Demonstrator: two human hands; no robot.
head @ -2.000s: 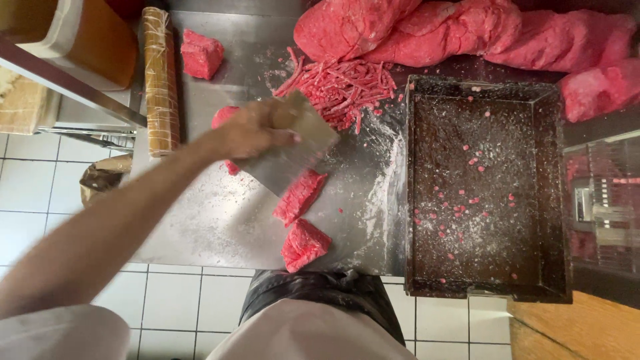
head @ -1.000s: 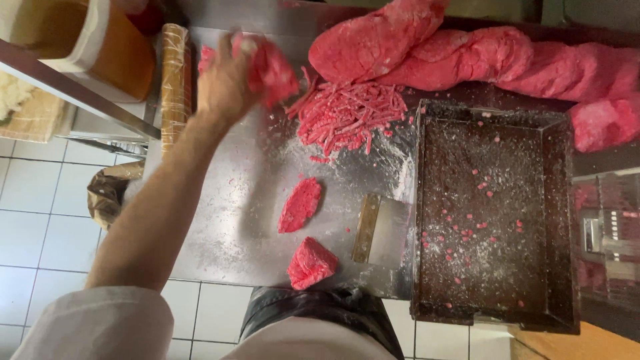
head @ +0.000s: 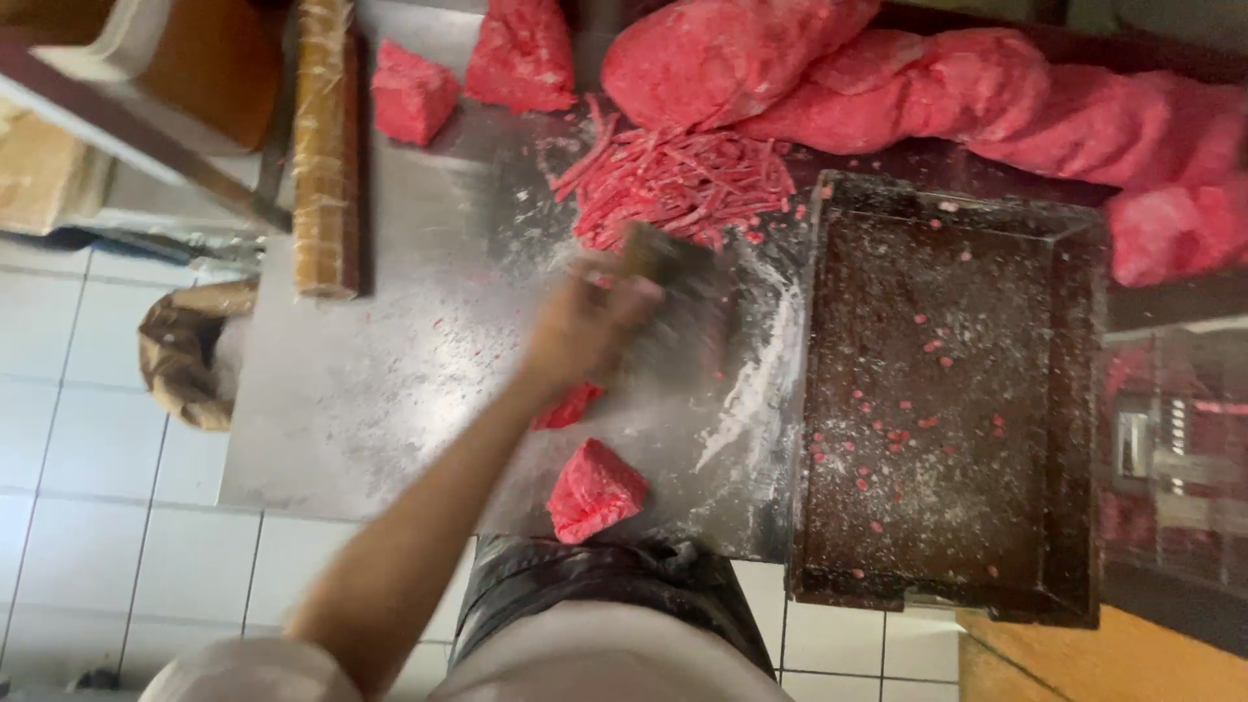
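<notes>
My left hand [head: 595,317], blurred by motion, grips a bench scraper [head: 673,255] with a brownish handle, just below the pile of thin pink dough strips [head: 682,185]. My right hand is out of view. Partly hidden under my left wrist is a small pink dough piece [head: 567,406]. Another dough chunk [head: 597,490] sits nearer the table's front edge. Two more chunks, one blocky [head: 414,93] and one larger [head: 522,54], lie at the upper left. Large twisted pink dough [head: 907,93] stretches along the back.
A dark, flour-dusted tray [head: 951,390] with pink bits stands at the right of the steel table [head: 390,341]. A plastic-wrapped roll [head: 327,146] lies at the left, near an amber container [head: 210,73]. White flour streaks the steel beside the tray. A brown paper bag [head: 190,356] is below left.
A second ago my left hand was on dough at the upper left and the scraper lay near the front edge. Now that hand holds the scraper near the strips, and the larger chunk lies released.
</notes>
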